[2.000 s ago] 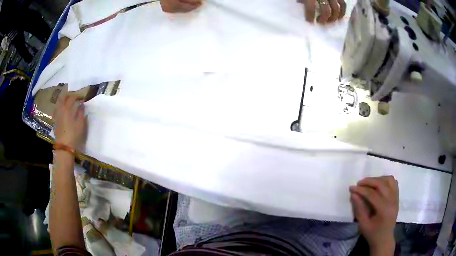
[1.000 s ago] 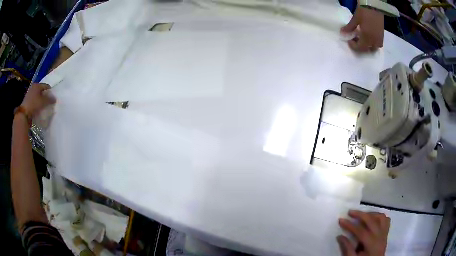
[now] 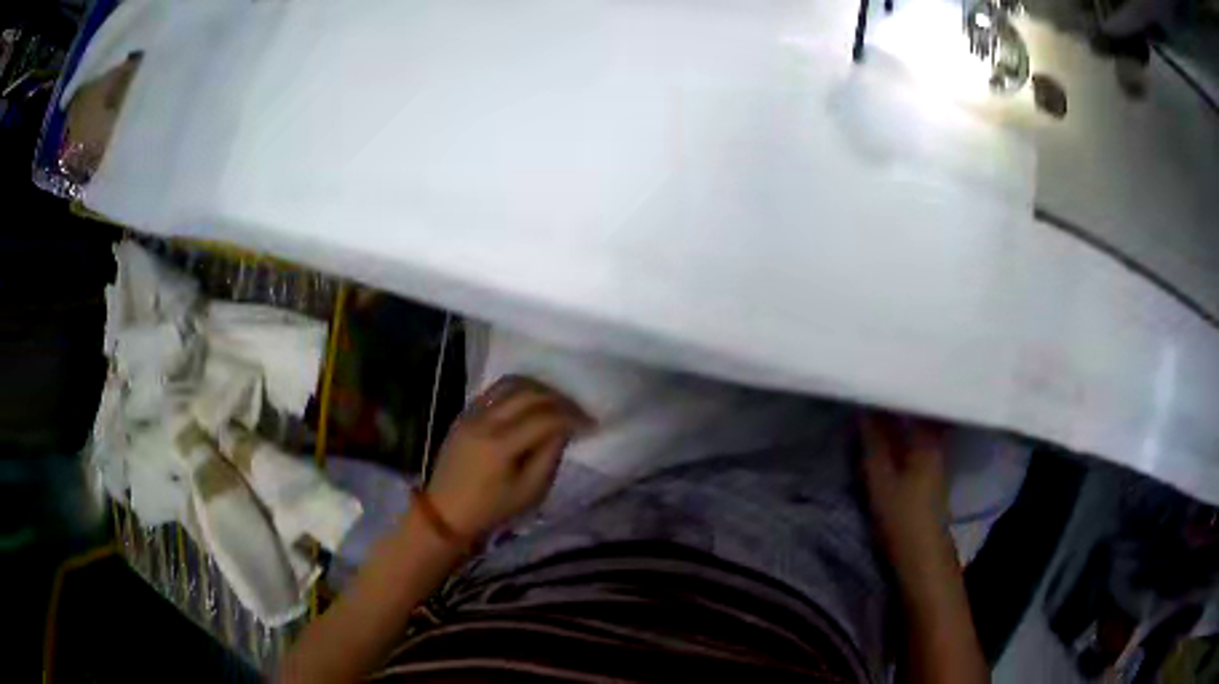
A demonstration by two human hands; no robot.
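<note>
A large white fabric panel covers the table and reaches its front edge, nearly the same white as the table. White cloth lies on my lap under the table edge. My left hand is over my lap at the left side of this cloth, its fingers curled; a grip is not clear. My right hand is at the table's front edge, its fingertips hidden beneath or at the edge. The lit needle area of the sewing machine shows at the upper right.
A heap of white pieces with tan patches lies on a yellow-framed rack at lower left. The blue-rimmed, cardboard-lined bin is at the table's left end. The pale machine bed is at the right.
Both hands have left the fabric on the table and moved down to my lap and the front edge. The view has tilted down; the other person's hand is out of view.
</note>
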